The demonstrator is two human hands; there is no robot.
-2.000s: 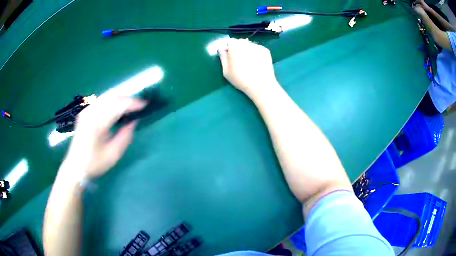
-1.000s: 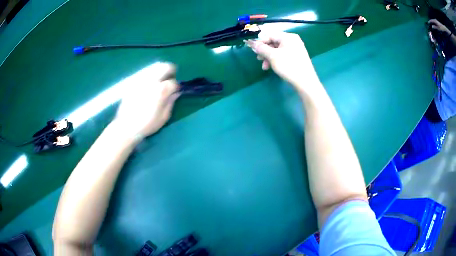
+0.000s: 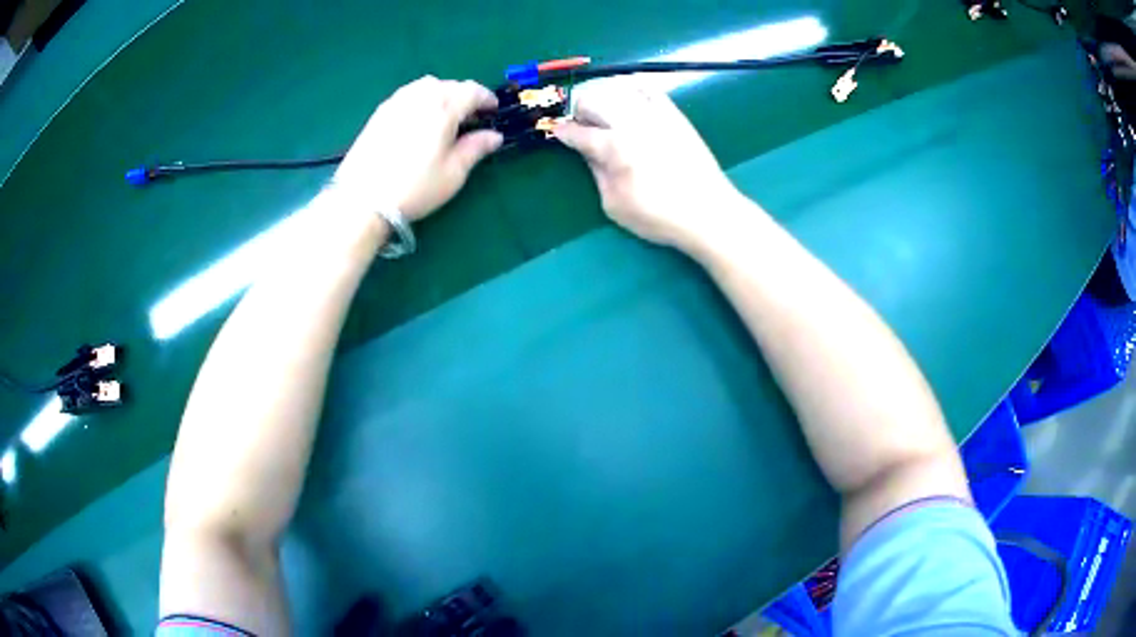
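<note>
A cable lead [image 3: 268,163] lies on the dark green strip, its blue plug [image 3: 137,177] at the left. Its right end has a black double body with two copper tips [image 3: 543,96]. My left hand [image 3: 430,143] grips the black body from the left, thumb and fingers around it. My right hand [image 3: 635,149] is at the copper tips, with its fingertips on the lower tip. Whether it holds a small part there is hidden. Both hands are bare.
Another lead [image 3: 735,64] lies behind at the right, its blue and orange end near my hands. A partly assembled end [image 3: 91,377] lies far left. Black shells [image 3: 461,612] lie at the bottom edge. Blue bins [image 3: 1059,548] stand below the worktop at right. Another person's hand shows at the right edge.
My left hand has brought a black shell rightward to the lead's end and now grips there. My right hand has moved slightly left. The leads on the strip have shifted left.
</note>
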